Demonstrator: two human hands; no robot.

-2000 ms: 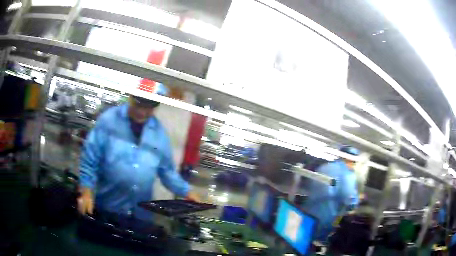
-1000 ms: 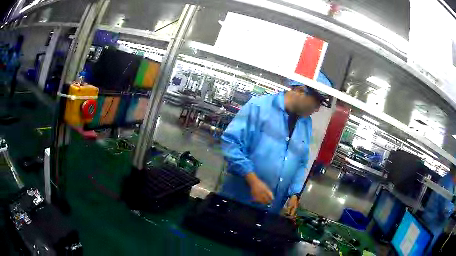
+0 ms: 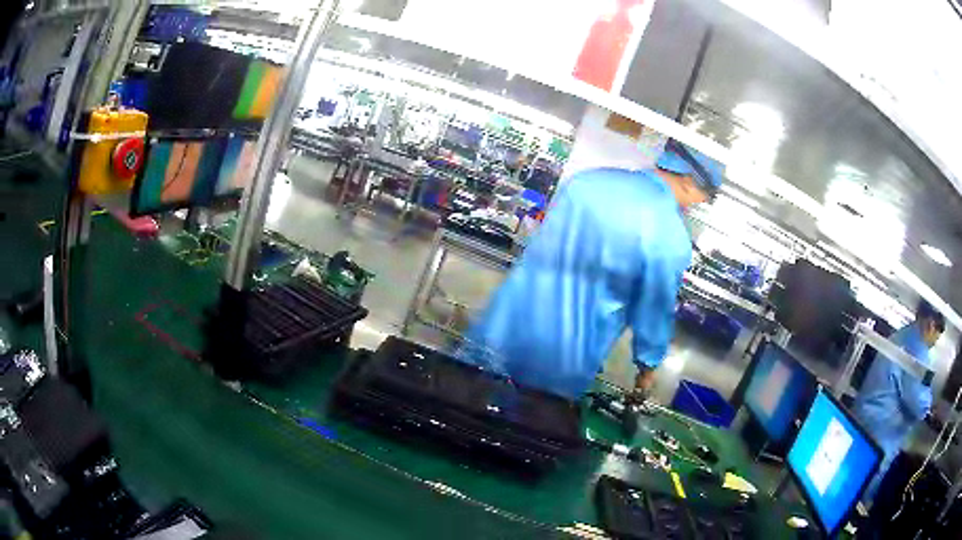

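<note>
No hand of mine is in the picture. A wide stack of black component trays (image 3: 454, 406) lies on the green bench mat (image 3: 222, 448) in front of me. A single black pocketed tray (image 3: 670, 514) lies at the bottom edge, right of the stack. A pile of black ribbed trays (image 3: 285, 325) stands by the left upright. Dark trays or units with shiny film (image 3: 47, 454) lie in the near left corner, too blurred to tell apart.
A person in a blue smock (image 3: 596, 274) leans right across the bench, one hand at tangled cables. Two monitors (image 3: 833, 459) stand at the right. A metal upright (image 3: 276, 148) and a yellow box with red knob (image 3: 114, 153) are left. A blue bin (image 3: 705, 403) is behind.
My view has swung left, then slightly back right and down. The person across the bench has turned and leaned right. The single black tray now shows at the bottom edge.
</note>
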